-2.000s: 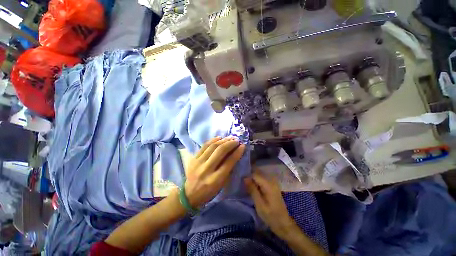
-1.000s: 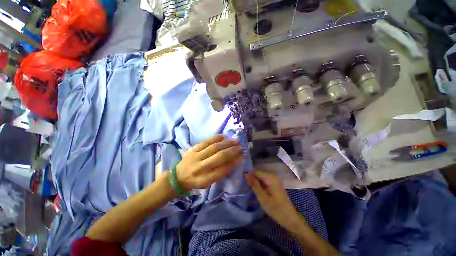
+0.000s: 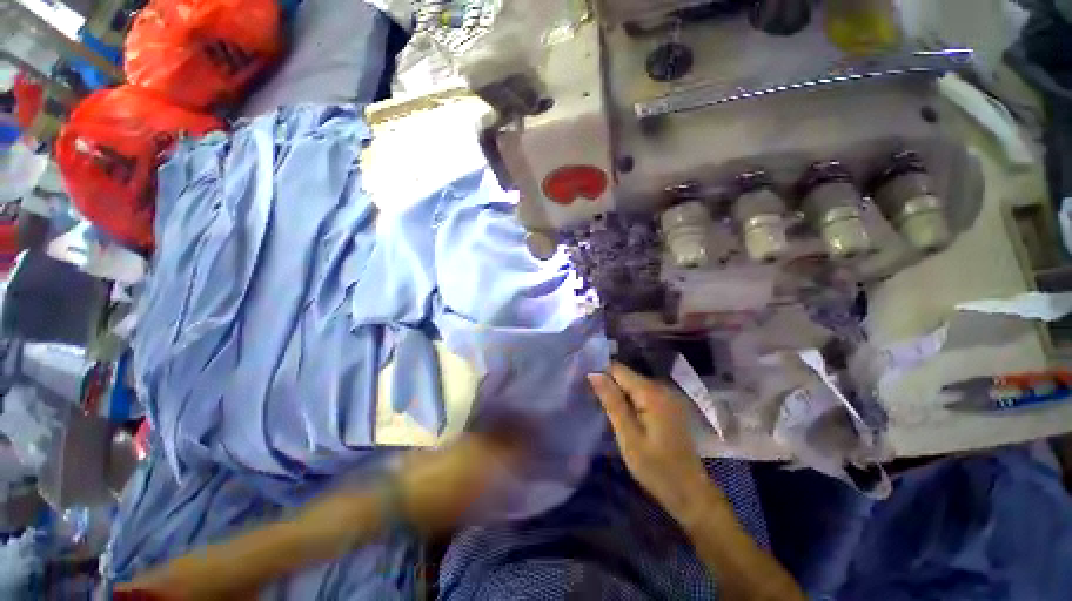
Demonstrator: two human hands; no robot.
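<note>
Light blue cloth (image 3: 517,352) lies on the pale table and runs up to the needle area of the off-white overlock machine (image 3: 564,147), below its red oval badge. Its near end hangs over the table's front edge. My left hand (image 3: 476,470), with a green band at the wrist, is blurred over the lower part of the cloth; its fingers cannot be made out. My right hand (image 3: 641,423) has thumb and finger together on the cloth's right edge, just below the needle area.
A sewn pile (image 3: 253,294) of light blue folds covers the table's left. Orange-red bags (image 3: 118,159) lie at upper left. Pale fabric strips (image 3: 823,405) and red and blue snips (image 3: 1011,390) lie at right. Darker-looking blue cloth (image 3: 940,528) is below the right table edge.
My left hand has moved from near the needle area down toward the lap. My right hand has risen slightly along the cloth edge. The whole view has shifted a little.
</note>
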